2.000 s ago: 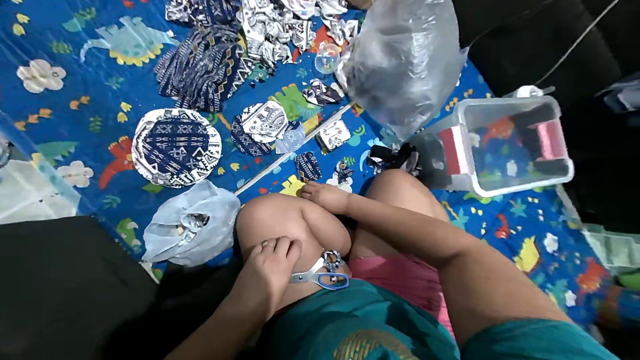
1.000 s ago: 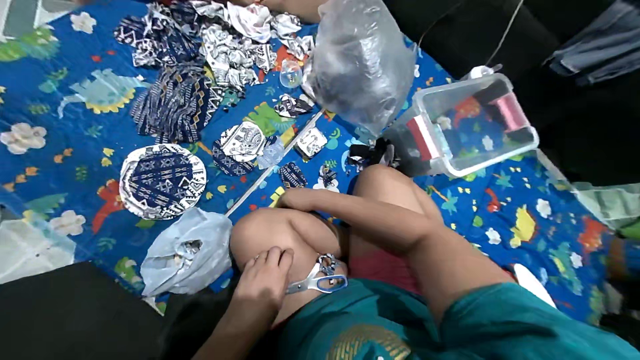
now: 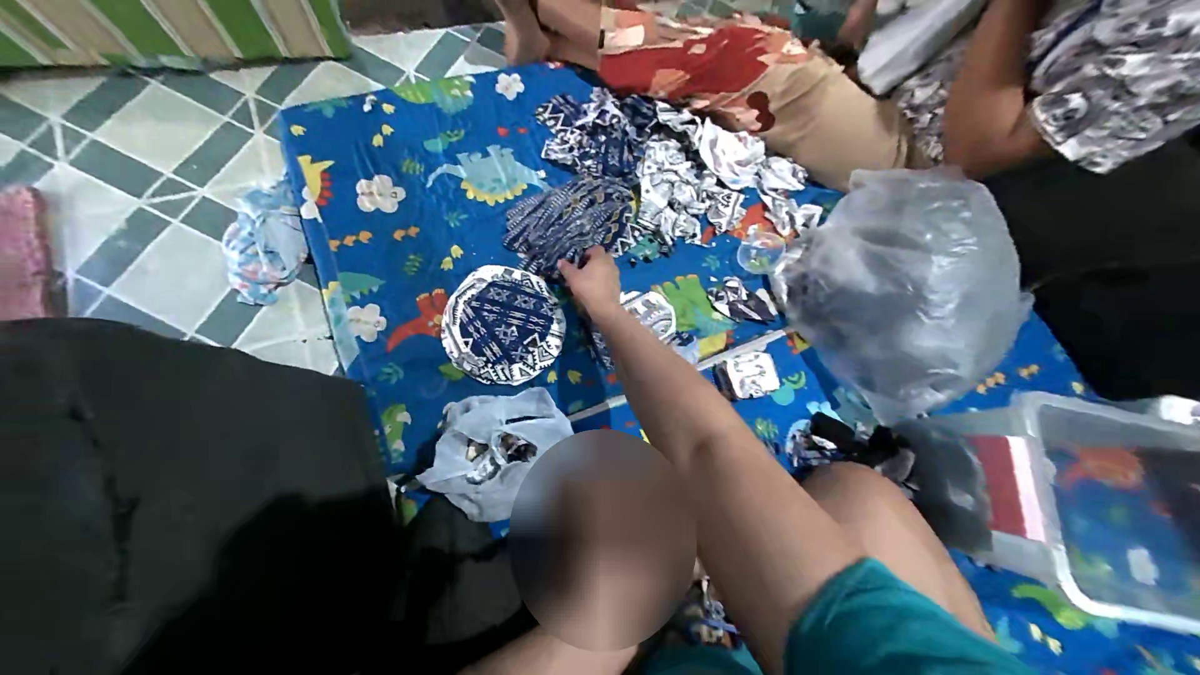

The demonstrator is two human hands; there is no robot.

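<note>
My right hand (image 3: pixel 592 279) reaches across the mat to the lower edge of a dark blue patterned fabric pile (image 3: pixel 570 217); its fingertips touch the cloth, and whether they pinch it is unclear. Just left of that hand lies a round stack of blue and white patterned fabric (image 3: pixel 503 325). Partly under my right forearm is another patterned round piece (image 3: pixel 649 315). A blurred patch covers my left hand, so its fingers are hidden. Beside the patch, an open pale plastic bag (image 3: pixel 497 455) holds small scraps. White and black crumpled cloth (image 3: pixel 670 187) lies beyond the blue pile.
A filled clear plastic bag (image 3: pixel 905 291) stands at the right, above a clear plastic bin (image 3: pixel 1041 487). Small fabric pieces (image 3: pixel 750 375) and a clear round container (image 3: pixel 760 251) lie on the dinosaur-print mat (image 3: pixel 375 253). Another person (image 3: pixel 994 103) sits at the far right edge.
My right hand has moved from my leg out to the dark blue fabric pile. The view has shifted, and more tiled floor and another person now show.
</note>
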